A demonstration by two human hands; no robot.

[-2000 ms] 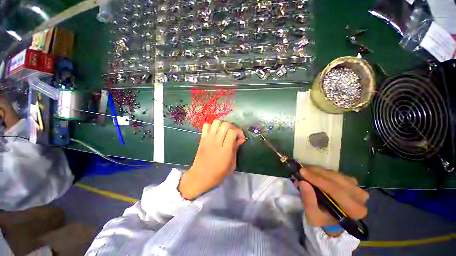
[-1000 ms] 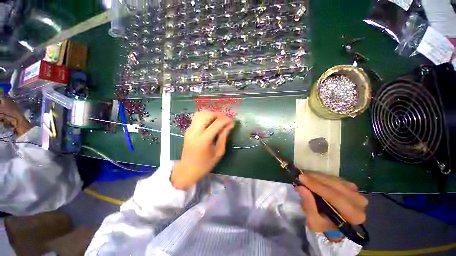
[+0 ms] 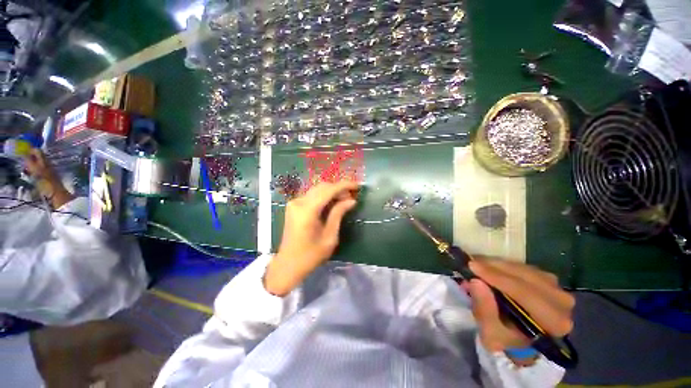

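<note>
My right hand (image 3: 523, 303) holds the soldering iron (image 3: 496, 297), a black pen handle with yellow stripes. Its thin tip points up-left and ends at a small silvery metal part (image 3: 397, 203) on the green mat. My left hand (image 3: 309, 233) is at the lower edge of the pile of short red lead wires (image 3: 333, 164), thumb and forefinger close together. Whether they pinch a wire is too small to tell. The solder wire (image 3: 376, 221) lies on the mat between my left hand and the metal part; its other stretch runs left to the spool.
A clear blister tray (image 3: 341, 72) of shiny parts lies behind. Dark components (image 3: 288, 184) and a blue stick (image 3: 211, 195) are left. A tin of metal shavings (image 3: 521, 135) stands on a pale card (image 3: 492, 246); a fan (image 3: 625, 174) is far right. Another person's sleeve (image 3: 68, 258) shows left.
My left hand has left the solder wire near the iron tip, moved left and then come to the red wires. The iron stays at the metal part. The whole view has shifted slightly.
</note>
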